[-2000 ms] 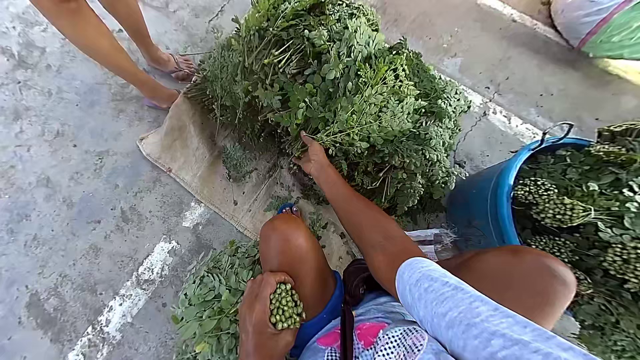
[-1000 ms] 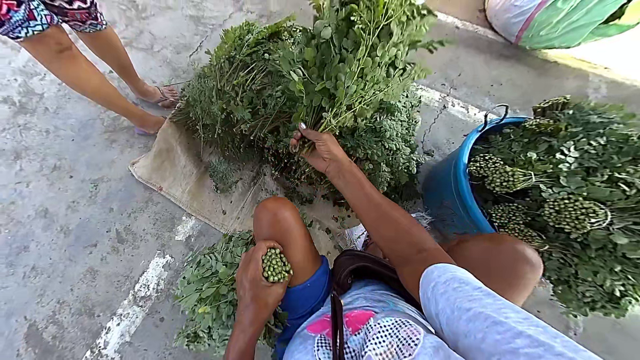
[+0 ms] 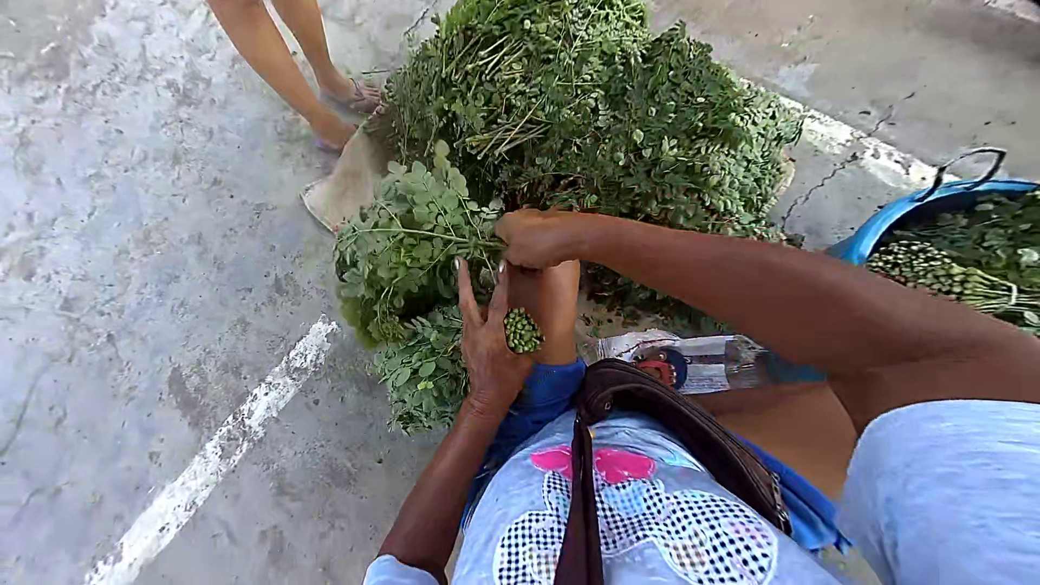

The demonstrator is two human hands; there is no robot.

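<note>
My left hand point(image 3: 494, 349) holds a bundle of leafy green stems point(image 3: 522, 331), cut ends facing up beside my knee, with two fingers spread toward the leaves. Just above it, my right hand point(image 3: 536, 238) grips the stem ends of a leafy sprig point(image 3: 422, 231), whose leaves point left. Leaves of the held bundle point(image 3: 426, 370) hang left of my left hand. Beyond both hands lies a large heap of leafy stems point(image 3: 601, 122) on a sack cloth point(image 3: 345, 191).
A blue tub point(image 3: 877, 227) with a dark handle holds tied bundles point(image 3: 934, 272) at the right. Another person's legs point(image 3: 276, 65) stand at the upper left, by the cloth's edge. A dark bag point(image 3: 674, 422) lies across my lap. Painted lines point(image 3: 219, 455) mark the concrete.
My right hand has moved from the heap to beside my left hand, bringing a leafy sprig with it. Two fingers of my left hand have spread out while it keeps the bundle.
</note>
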